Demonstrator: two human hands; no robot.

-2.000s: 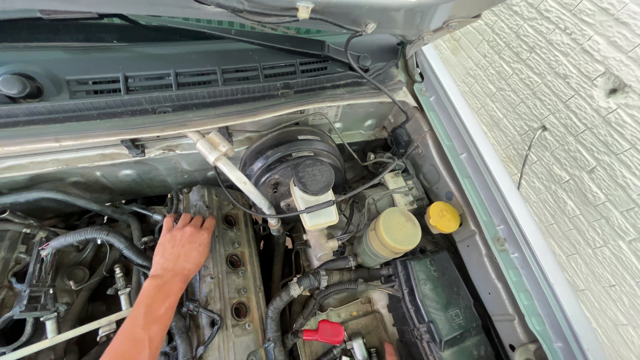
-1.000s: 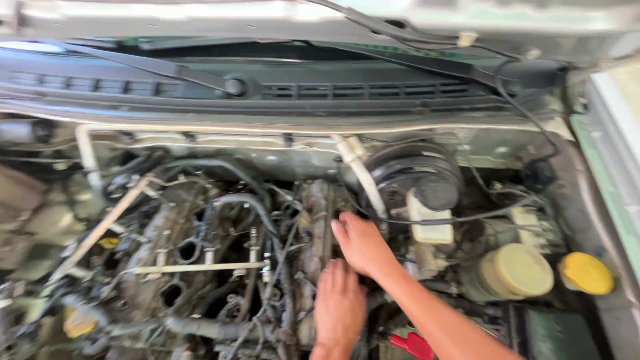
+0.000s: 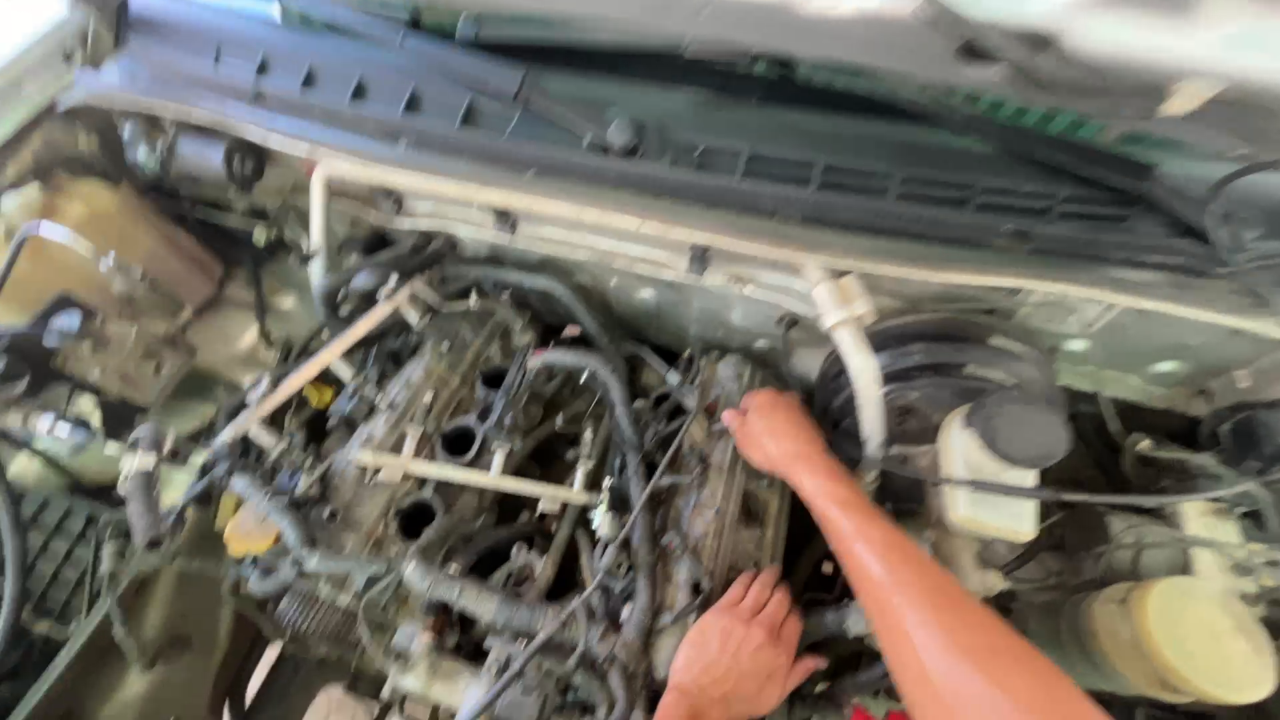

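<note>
Both hands are on the metal valve cover [image 3: 735, 510] of a car engine. Toward its rear end, my right hand [image 3: 775, 432] curls its fingers over the cover; whether it grips something small there is hidden. My left hand [image 3: 745, 640] rests palm down on the cover's front end, its thumb spread to the right. Left of the hands runs a black corrugated hose [image 3: 625, 430]. A metal fuel rail [image 3: 480, 477] lies across the engine beside round intake ports [image 3: 460, 438]. The view is blurred.
Right of my right forearm are a white brake fluid reservoir [image 3: 990, 490] with a dark cap, a black brake booster [image 3: 920, 370] and a round yellowed reservoir [image 3: 1190, 635]. A pale pipe [image 3: 850, 370] comes down behind the hand. The windshield cowl [image 3: 850, 180] spans the back.
The view has swung left across the engine bay. Two seconds ago one hand lay on the valve cover; now both do. Since one second ago, the hands are farther apart along it.
</note>
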